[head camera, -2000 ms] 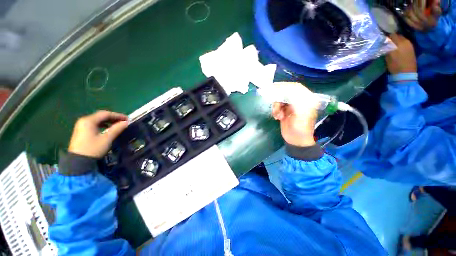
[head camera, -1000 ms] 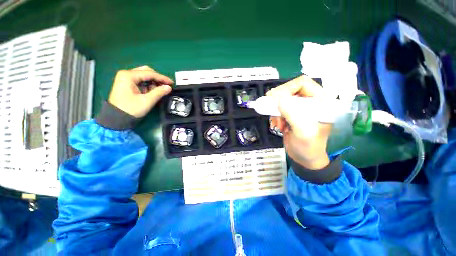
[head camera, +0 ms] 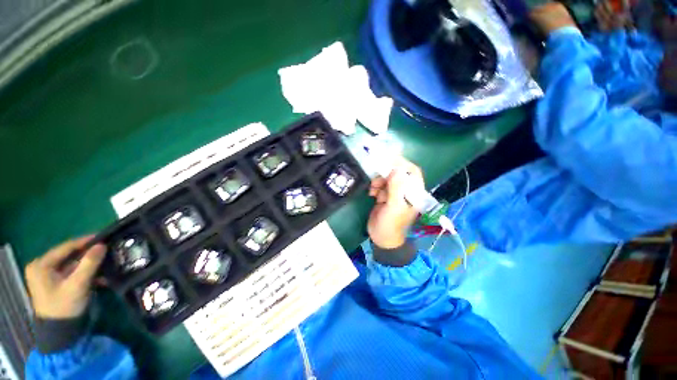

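Note:
The black foam tray (head camera: 241,211) lies slanted in front of me, with a small black and metallic housing in each pocket, such as this housing (head camera: 211,265). My left hand (head camera: 68,276) grips the tray's left end with thumb and fingers. My right hand (head camera: 395,204) holds the dispensing syringe (head camera: 419,199) just off the tray's right end. The syringe tip points up and left beside the tray; its exact end is blurred by glare. A white slotted plate (head camera: 275,293) shows along the tray's near edge, its small parts in rows.
A white strip (head camera: 189,167) shows along the tray's far edge. A crumpled wipe (head camera: 326,85) lies beyond the tray's right end. Behind it is a blue round tray (head camera: 386,59) with a plastic bag of black parts (head camera: 471,59). Another worker's blue sleeve (head camera: 594,111) is at right. Stacked trays show at far left.
The syringe has moved from over the tray's pockets to beyond its right end. My left hand is still at the tray's left end. The view has turned towards the right.

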